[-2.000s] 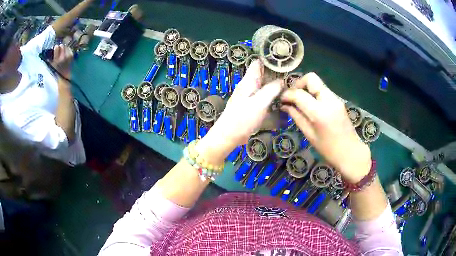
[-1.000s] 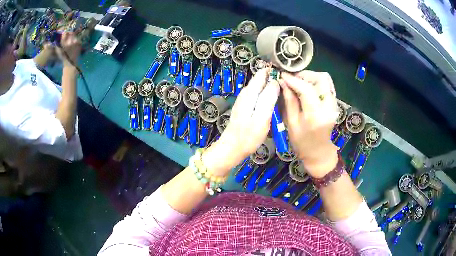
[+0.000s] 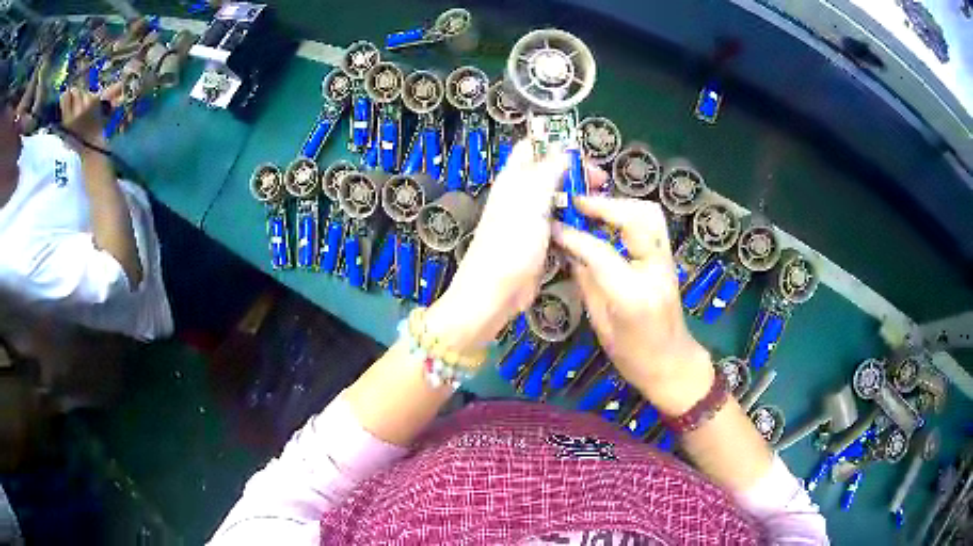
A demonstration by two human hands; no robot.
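Observation:
A part-assembled fan unit is held up in front of me, its round spoked head at the top. Below the head a small circuit board shows, and under it a blue battery. My left hand is closed round the unit's left side below the head. My right hand has its thumb and fingertips at the battery's lower part; the fingers partly hide it. The handle end is hidden by the hands.
Two rows of fan units lie on the green bench. Loose units are jumbled at right. Beyond the pale rail, the belt carries a battery piece and a fan unit. A coworker in white is at left, near a black box.
The held unit's head has turned to face me more, and its board now shows. My right hand has moved down along the battery. The belt items have shifted left.

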